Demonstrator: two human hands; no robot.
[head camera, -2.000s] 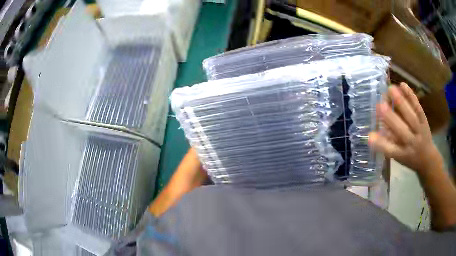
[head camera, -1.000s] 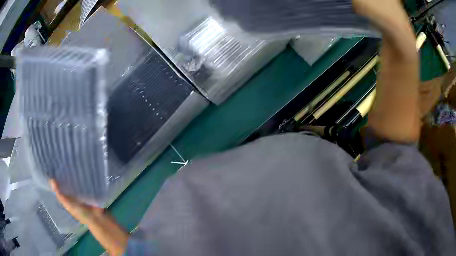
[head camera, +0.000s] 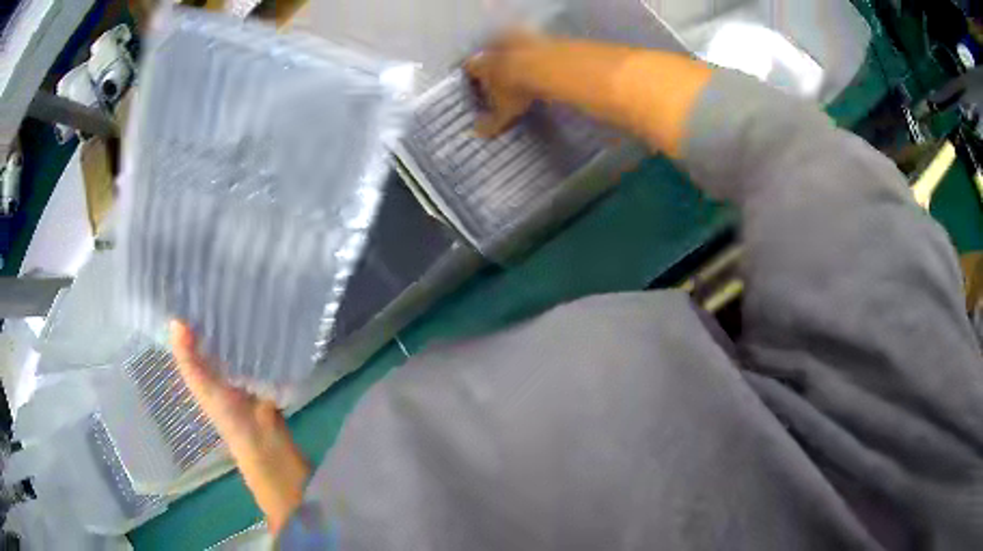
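My left hand (head camera: 232, 414) holds a ribbed, clear-and-grey air column cushion (head camera: 253, 194) by its lower edge, raised over the row of white boxes. My right hand (head camera: 504, 81) is blurred and lies over a ribbed cushion insert (head camera: 464, 156) inside an open white box (head camera: 517, 231); whether its fingers grip the insert cannot be told. The box beside it, partly hidden by the raised cushion, shows a dark grey surface (head camera: 404, 242) inside.
More open white boxes with ribbed layers (head camera: 178, 404) stand at the lower left on the green bench (head camera: 593, 248). White dome-like units (head camera: 108, 65) are at the upper left. Cream rack tubes (head camera: 936, 172) show at the right.
The cushion in my left hand has moved right, over the boxes. My right hand has come down into a box; the dark cushion it held at the top is no longer raised.
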